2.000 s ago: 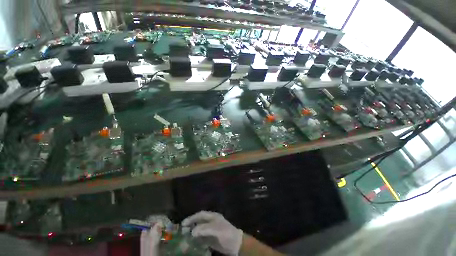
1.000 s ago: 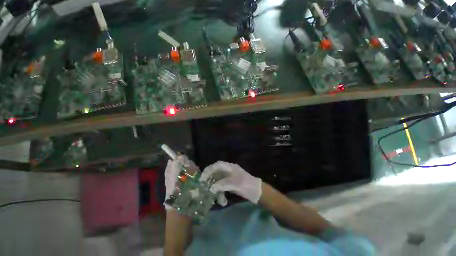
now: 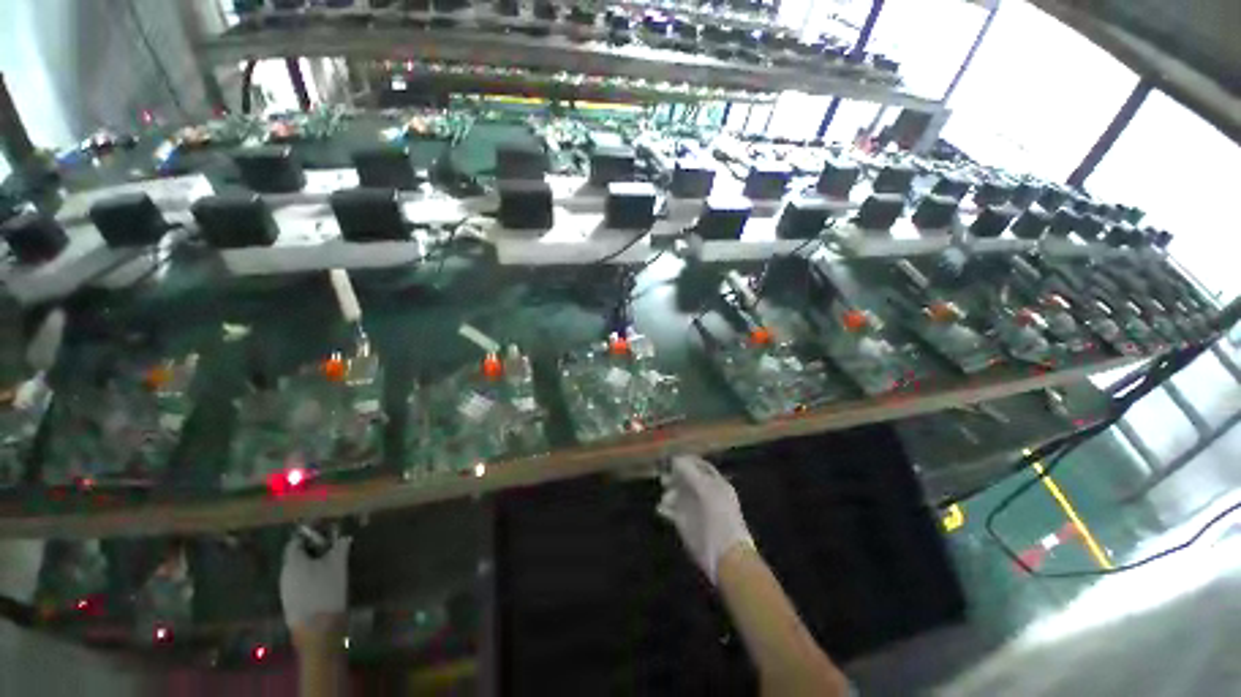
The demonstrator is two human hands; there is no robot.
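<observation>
My right hand (image 3: 705, 517), in a white glove, is at the upper part of the black tray (image 3: 844, 545), below the shelf edge. Its fingers are closed on the short pale edge of a circuit board (image 3: 642, 474); the rest of that board is hidden. My left hand (image 3: 315, 583), also gloved, is further left, in front of the lower shelf. Something small and dark shows at its fingertips, too blurred to name. Green circuit boards (image 3: 476, 415) with orange components lie along the upper shelf, some with lit LEDs.
The pale shelf edge (image 3: 544, 470) runs across above both hands. Black power adapters (image 3: 525, 204) sit on white power strips (image 3: 572, 245) behind the boards. More boards with red lights lie on the lower shelf (image 3: 232, 626). A black cable (image 3: 1000, 524) hangs at the right.
My hands have moved apart: the right to the tray, the left to the lower shelf. The board held between them is no longer there. The view has tilted up again.
</observation>
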